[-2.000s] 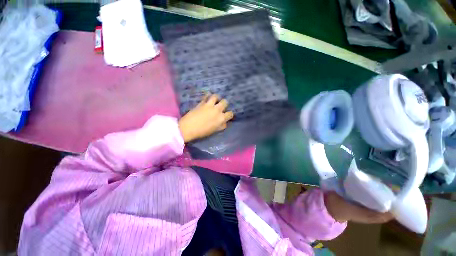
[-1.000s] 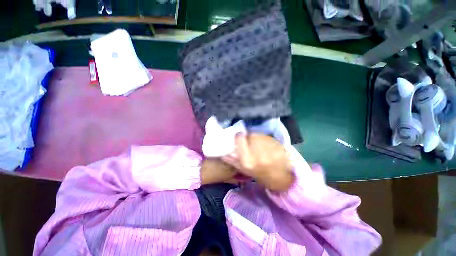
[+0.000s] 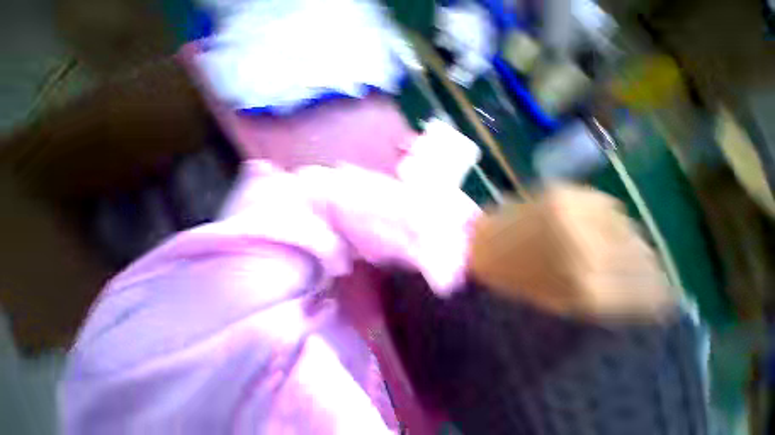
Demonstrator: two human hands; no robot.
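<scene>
The picture is strongly blurred. My left hand (image 3: 574, 255) is large at right of centre, at the upper edge of the dark grey bag (image 3: 552, 365), and appears to grip it. The fingers are smeared and partly hidden. The bag fills the lower right. The pink left sleeve (image 3: 399, 217) runs in from the lower left. My right hand is not in view. No headset can be made out; whether one is inside the bag cannot be told.
The pink-red mat (image 3: 327, 134) lies behind my sleeve, with the heap of white bags (image 3: 297, 51) at its far side. The white stack (image 3: 440, 157) is just beyond my forearm. Blurred bench items, including a yellow object (image 3: 653, 83), are at the upper right.
The view has swung left and tilted. The bag and my left hand appear much larger. My right hand and the white headset, seen at the bag before, are out of sight.
</scene>
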